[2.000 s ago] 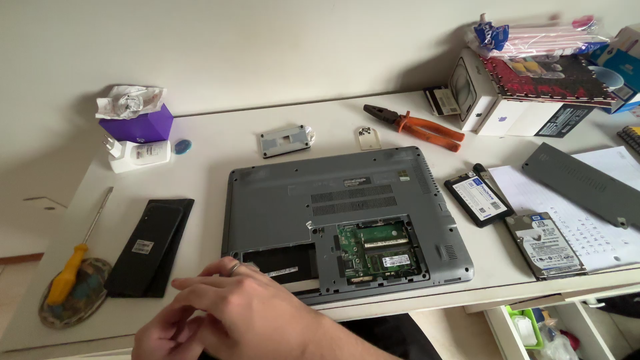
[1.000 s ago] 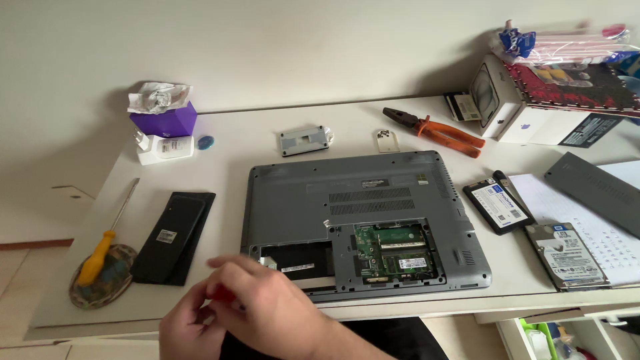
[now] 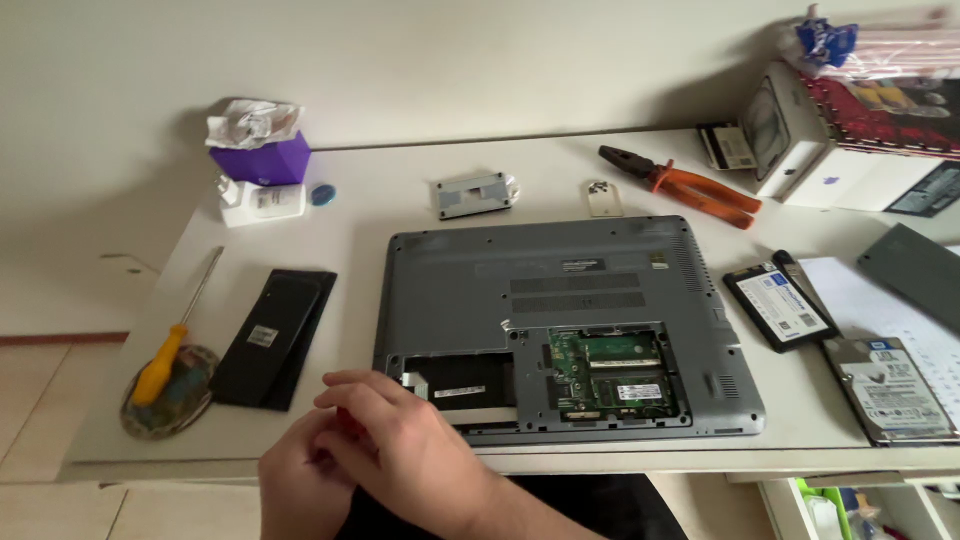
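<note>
My left hand and my right hand are together at the desk's front edge, before the lower left corner of an upside-down grey laptop. Something small and red shows between the fingers; what it is and which hand grips it are hidden. The laptop's two bays stand uncovered: one shows a green circuit board with a memory module, the other a black recess. Left of the hands lie a black phone on a dark case and a yellow-handled screwdriver across a round patterned object.
Behind the laptop are a metal bracket, a small plate with screws and orange-handled pliers. To the right lie a solid-state drive, a hard drive and a grey cover. A purple box stands back left.
Both hands stay joined near the laptop's lower left corner, with small shifts of the fingers. The view has moved somewhat. Objects on the desk lie as before.
</note>
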